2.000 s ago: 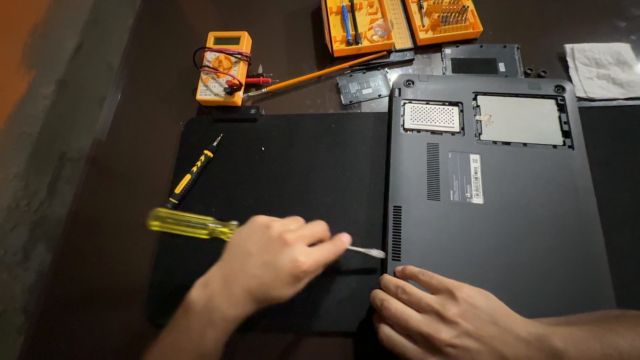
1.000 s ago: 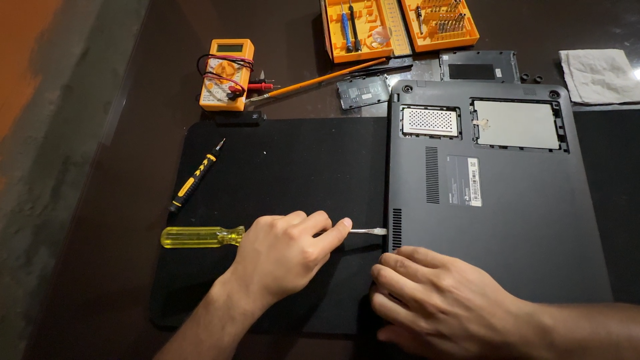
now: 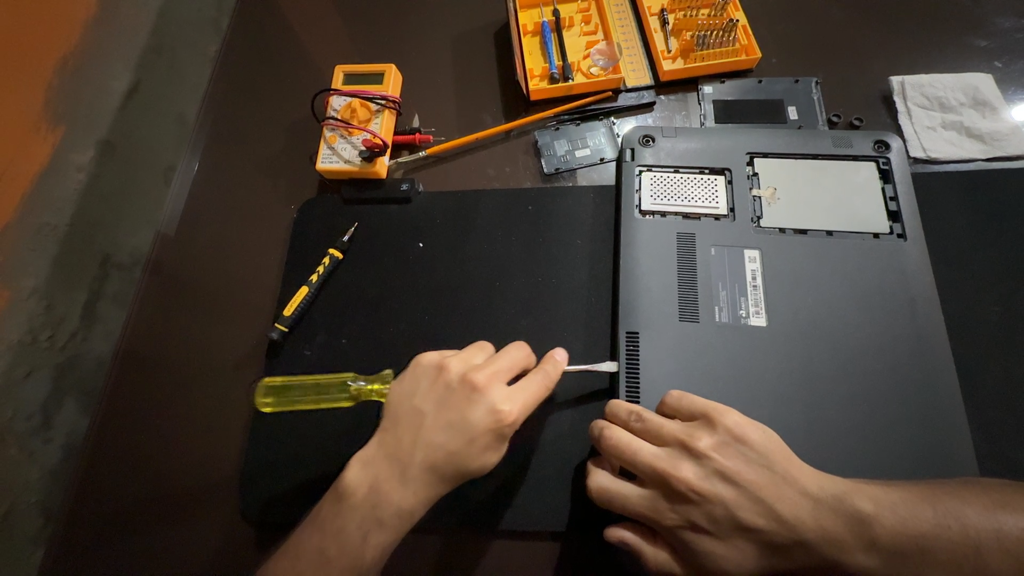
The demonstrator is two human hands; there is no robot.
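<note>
A dark laptop [image 3: 816, 352] lies bottom side up, with two bays uncovered near its far edge. My left hand [image 3: 464, 408] grips a flat-blade screwdriver [image 3: 312, 392] with a clear yellow handle by its shaft. The blade's tip meets the laptop's left side edge, beside a vent. My right hand [image 3: 688, 472] rests on the near left part of the laptop, its fingers curled over that same edge; the fingertips are partly hidden, and no tool shows in it.
Left on the black mat [image 3: 480, 264] lies a black-and-yellow precision screwdriver [image 3: 312, 288]. Beyond are a multimeter [image 3: 358, 120], an orange-handled brush [image 3: 512, 124], an open bit case [image 3: 576, 48], loose covers [image 3: 578, 146] [image 3: 764, 104] and a white cloth [image 3: 956, 116].
The screwdriver's tip has moved away from me along the laptop's left edge since two seconds ago, and its shaft now lies nearly level. My right hand remains at that edge.
</note>
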